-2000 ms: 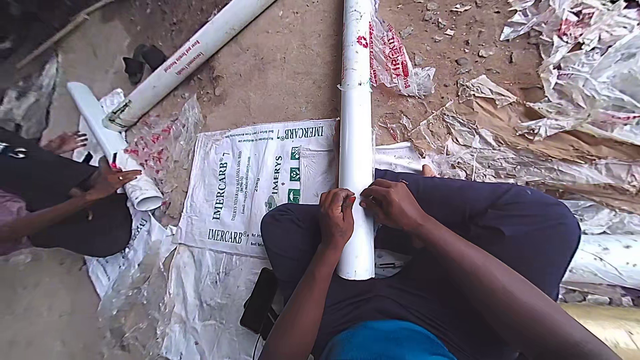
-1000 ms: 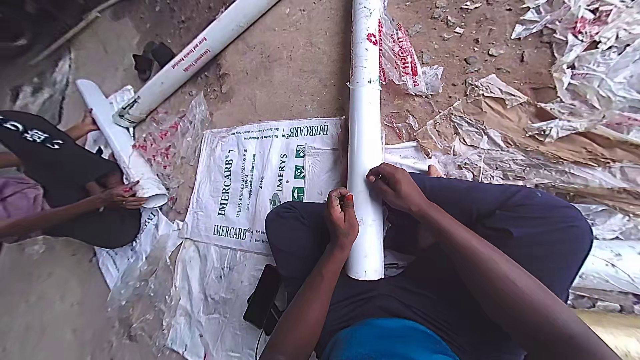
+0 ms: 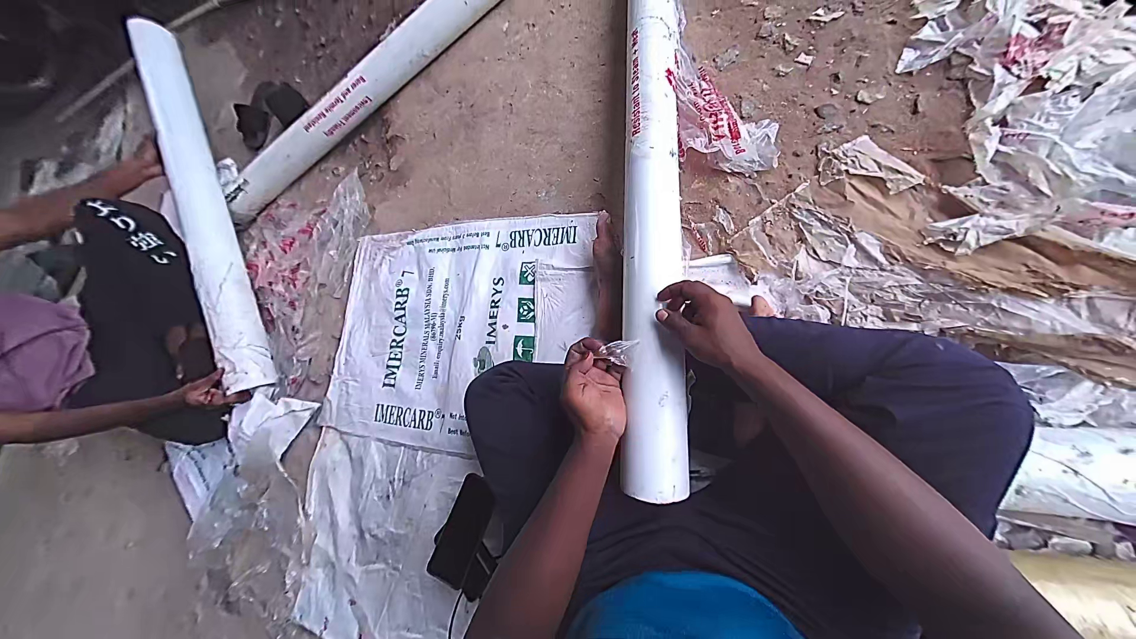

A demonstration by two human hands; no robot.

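Observation:
A long white plastic pipe (image 3: 655,382) with red print lies lengthwise between my thighs, its near end over my lap. My left hand (image 3: 596,390) is at the pipe's left side, fingertips closed on a thin scrap of clear plastic film (image 3: 619,352). On the other side, my right hand (image 3: 706,324) has its curled thumb and fingers at the pipe's right edge; whether they pinch any film cannot be made out. Crumpled clear wrap with red print (image 3: 719,124) hangs beside the pipe's upper part.
At the left, a person's hands (image 3: 209,390) hold another white pipe (image 3: 200,213). A third pipe (image 3: 355,106) slants behind it. A printed white sack (image 3: 461,328) is spread left of my knee, with a black phone (image 3: 461,532) near my left arm. Torn film (image 3: 1047,160) litters the right side.
My left hand has come slightly away from the pipe, and a film scrap now shows at its fingers. The other person's pipe has shifted, its far end now higher in view.

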